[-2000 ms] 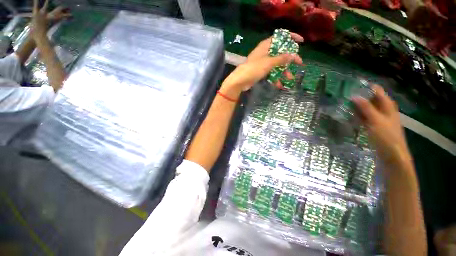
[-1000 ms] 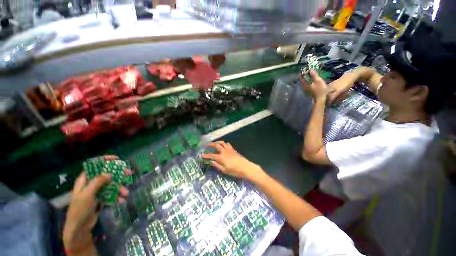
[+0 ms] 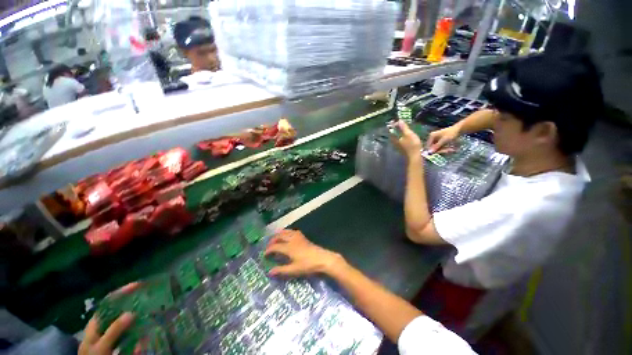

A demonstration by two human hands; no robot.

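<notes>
A clear blister tray (image 3: pixel 315 326) lies in front of me with green circuit boards (image 3: pixel 239 283) in rows of pockets. My right hand (image 3: pixel 298 255) is at the tray's far right corner, fingers bent over a green board; whether it grips the board is unclear. My left hand (image 3: pixel 111 326) is at the lower left, partly cut off by the picture's edge and blurred. It holds a handful of green circuit boards (image 3: pixel 138 301) over the tray's left side.
A loose board pile (image 3: pixel 270 177) lies on the green belt beyond the tray, with red bags (image 3: pixel 142 187) to its left. A pale rail (image 3: pixel 315 204) runs between. At right a person (image 3: pixel 513 215) works over a tray stack (image 3: pixel 395 166). A shelf (image 3: pixel 235 107) spans the back.
The view has swung up and right from the tray and the stack at left. My right hand stays at the tray's far edge. My left hand has sunk toward the lower left corner, still with boards.
</notes>
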